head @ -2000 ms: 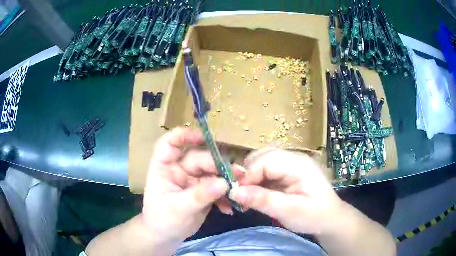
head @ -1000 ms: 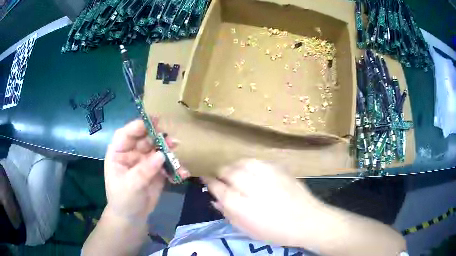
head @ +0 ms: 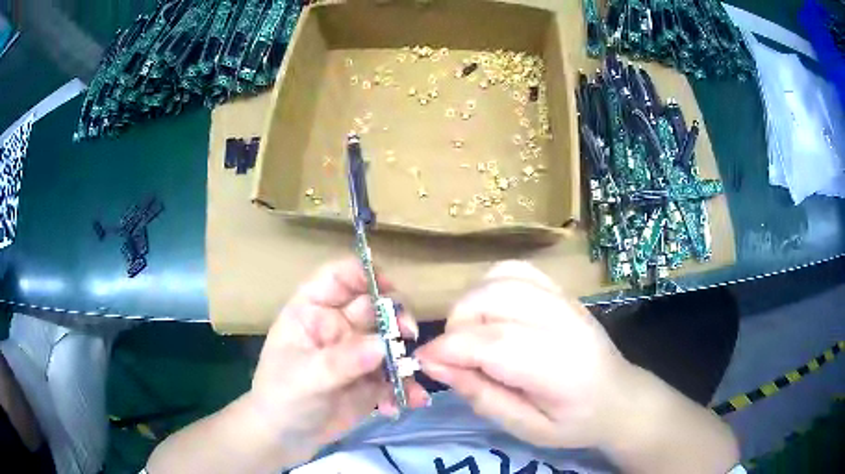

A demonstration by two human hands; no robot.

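Note:
My left hand point(head: 320, 347) holds a display circuit board point(head: 372, 278) nearly upright, gripping its lower green part. The board's dark end section point(head: 358, 180) points away over the front wall of the cardboard box, with a pale tip. Small white blocks show on the board's near end. My right hand point(head: 519, 347) has its thumb and fingertips together at a white connector point(head: 406, 367) on the board's right side. Whether the fingertips grip it or only touch it is hard to tell.
The cardboard box point(head: 398, 222) holds scattered small yellow pieces point(head: 510, 74). Board stack point(head: 195, 56) is at back left; board pile point(head: 644, 185) is at right, more behind. Loose black display covers point(head: 134, 236) lie left, others point(head: 242, 155) on the cardboard sheet point(head: 232, 278). Plastic bags point(head: 801, 130) are far right.
Since one second ago, the right hand has come up from below the box to the board's near end. The left hand and board appear further right, and the camera view has shifted.

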